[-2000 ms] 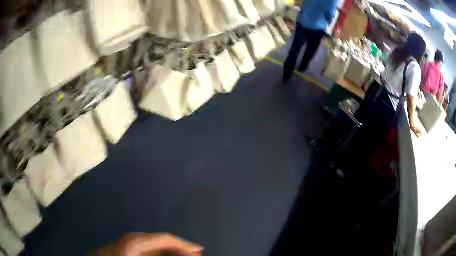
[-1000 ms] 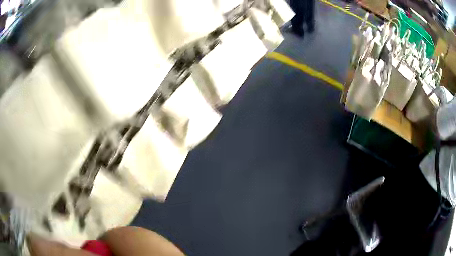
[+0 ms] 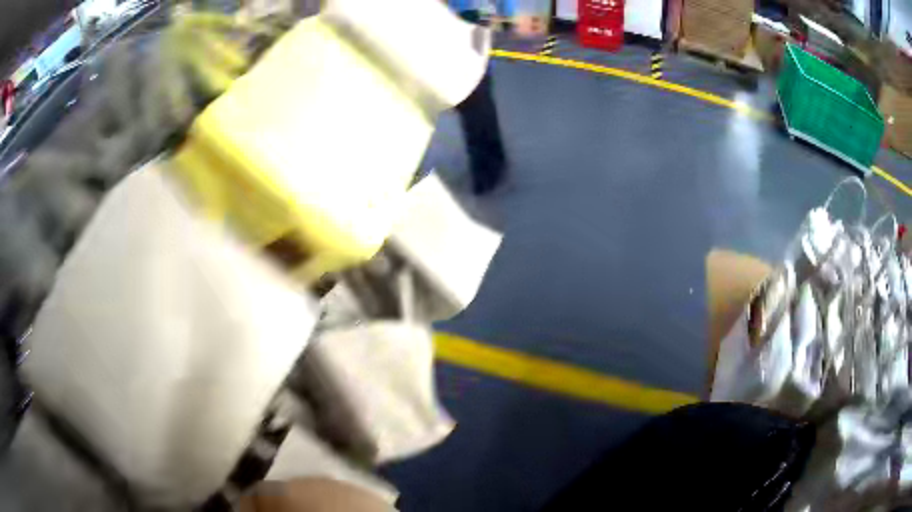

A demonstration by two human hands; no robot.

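Observation:
A skin-toned part of what looks like my left hand or forearm shows at the bottom edge, blurred and cut off; no fingers can be made out. My right hand is out of the picture. Pale cream bags or panels lie and hang in a row close on the left, blurred. A bright yellow piece sits among them. A dark rounded black shape fills the bottom right; I cannot tell if it is a bag or clothing.
Grey floor with yellow lines lies ahead. A green bin stands at the upper right. Pale handled bags stand at the right beside brown cardboard. A person's dark trouser leg is ahead. A red box is farther back.
The view has moved forward along the row. The yellow piece and green bin have come into clear view, and the handled bags are lower right. The skin-toned part has sunk lower.

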